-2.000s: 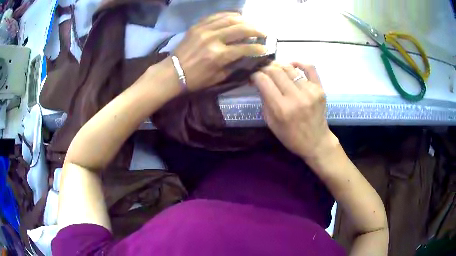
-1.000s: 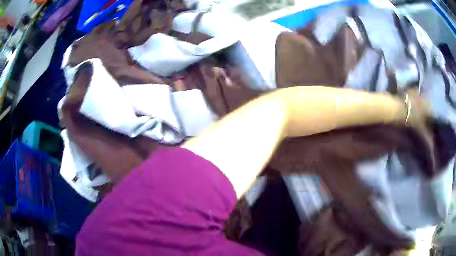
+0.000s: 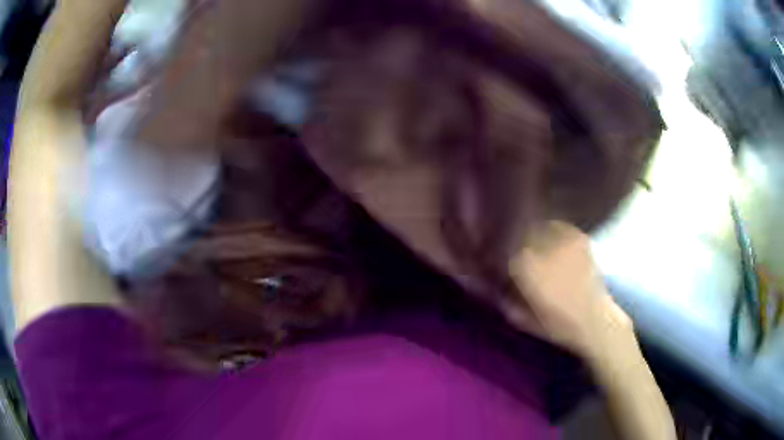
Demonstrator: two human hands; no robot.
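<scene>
The frame is strongly blurred. Brown garment panels [image 3: 387,129] hang in large folds across the middle and top, in front of my body. My right hand [image 3: 559,279] is closed on the lower right edge of the brown cloth, near the table's front edge. My left forearm runs up the left side, and my left hand is cut off or hidden at the top. A white piece [image 3: 142,198] lies beside the brown cloth at the left.
The white table [image 3: 679,232] shows at the right, tilted in view. Scissors [image 3: 752,292] with green and yellow handles lie near its front edge at the far right. More crumpled brown cloth [image 3: 258,284] lies low at left centre.
The view has swung back from the cloth heap at the left to the table. My right hand is back in view and holds brown cloth, now spread high across the middle.
</scene>
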